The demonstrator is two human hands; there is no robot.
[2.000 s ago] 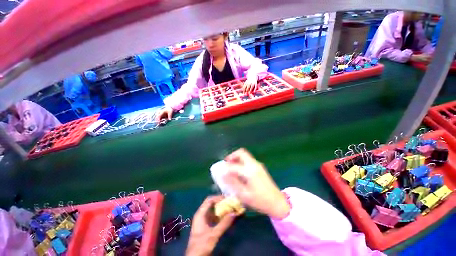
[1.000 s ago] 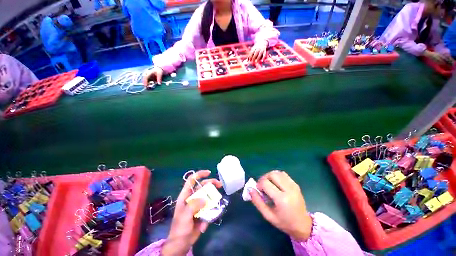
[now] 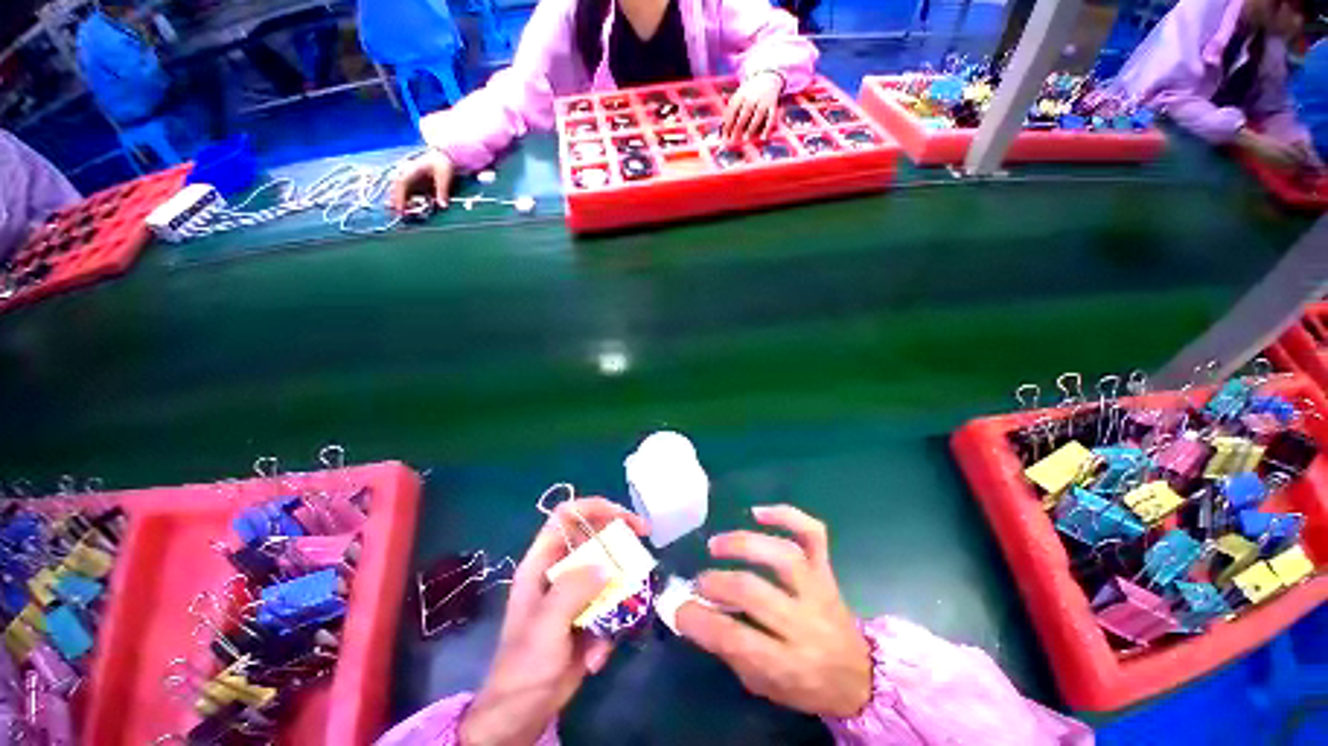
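Note:
My left hand (image 3: 532, 627) holds a pale yellow binder clip (image 3: 600, 566) with a silver wire loop sticking up. A small dark, partly shiny piece (image 3: 626, 612) shows at the clip's lower edge. My right hand (image 3: 787, 619) has a small white cloth or swab (image 3: 674, 602) at its fingertips, close against the dark piece; whether they touch is hard to tell. Its other fingers are spread. A white bottle (image 3: 669, 488) stands upright on the green belt just ahead of my hands.
A black clip (image 3: 463, 593) lies left of my hands. Red trays of coloured clips flank me at left (image 3: 382, 583) and right (image 3: 1005, 539). Across the belt (image 3: 437, 321) are a red compartment tray (image 3: 728, 194), white cables (image 3: 342, 197) and people in pink smocks. A grey post (image 3: 1020, 88) stands at the far side.
The bottle, earlier in my right hand, was released and stands on the belt. My right hand has moved left, bringing the white piece to the clipped piece. The view has tilted down.

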